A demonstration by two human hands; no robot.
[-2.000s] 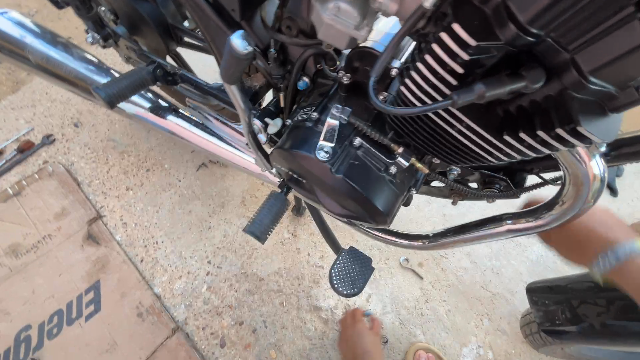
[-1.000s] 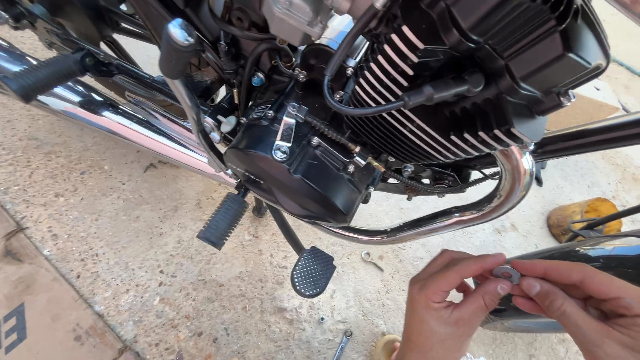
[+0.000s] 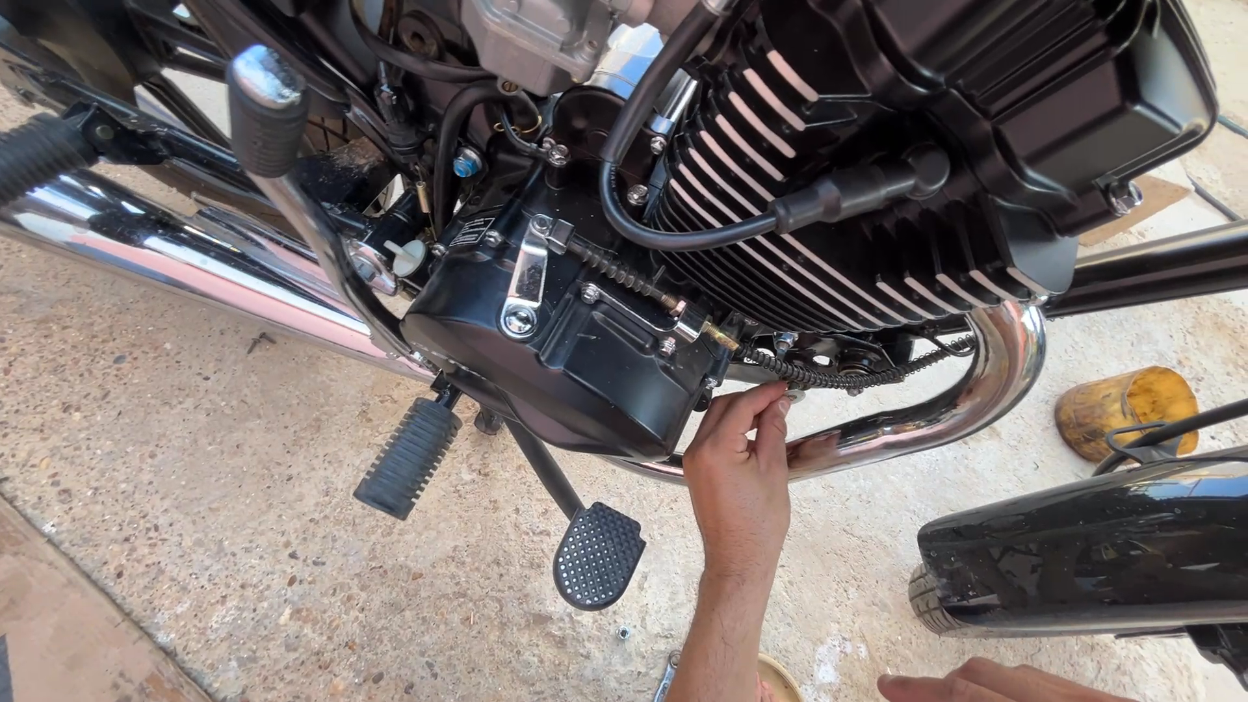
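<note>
My left hand [image 3: 741,439] reaches up from the bottom edge, thumb and forefinger pinching a small metal washer [image 3: 795,395], mostly hidden by the fingertips. It is just under the spring-covered cable [image 3: 819,375], between the black engine side cover [image 3: 575,370] and the chrome exhaust pipe [image 3: 877,439]. Only the fingers of my right hand [image 3: 975,681] show, at the lower right edge; whether they hold anything is not visible. Left of the washer, a chrome lever [image 3: 527,283] on the cover meets the cable's spring and adjuster [image 3: 687,322].
Below the engine are a ribbed rubber footpeg [image 3: 408,458] and a brake pedal [image 3: 599,558]. A small nut [image 3: 623,633] and part of a wrench [image 3: 669,675] lie on the concrete. The front fender [image 3: 1082,546] and a yellow container [image 3: 1121,409] are at right, cardboard [image 3: 78,614] at lower left.
A second ago both hands held the washer together, low at the right. My left hand has since carried it up beneath the engine; my right hand has let go and moved down to the edge.
</note>
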